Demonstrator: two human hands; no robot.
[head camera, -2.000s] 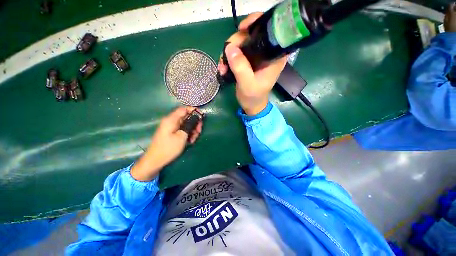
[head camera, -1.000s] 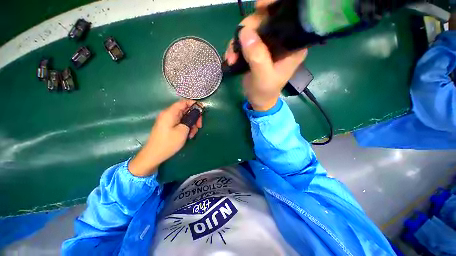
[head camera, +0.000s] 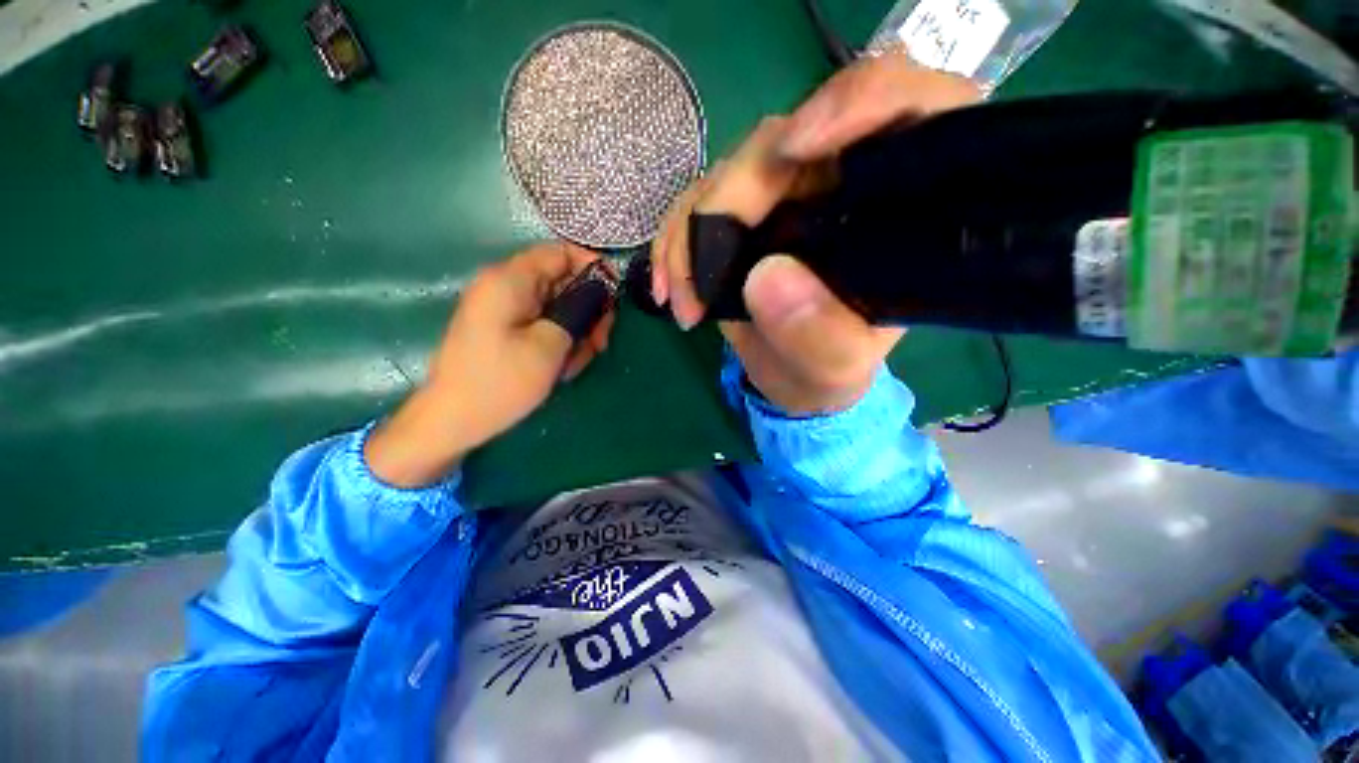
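My left hand (head camera: 499, 350) holds a small dark unit (head camera: 580, 304) between thumb and fingers, just below the screw dish. My right hand (head camera: 805, 254) grips the black electric screwdriver (head camera: 984, 216), which lies nearly level with its green-and-white label toward the right. Its black nose points left at the metallic end of the unit; whether the bit touches the unit cannot be told, as the tip is small and blurred. The round screw dish (head camera: 602, 134), full of silvery screws, is above both hands.
Several dark units (head camera: 224, 60) lie on the green mat (head camera: 268, 388) at upper left. A clear labelled bag (head camera: 961, 33) is behind the screwdriver. A thin black cord (head camera: 996, 395) shows below the screwdriver. Another person's blue sleeve (head camera: 1297, 403) is at the right edge.
The screwdriver has swung from slanting upward to nearly level, its nose coming down from beside the dish to the unit. The dish and loose units sit higher in view, and the bag shows.
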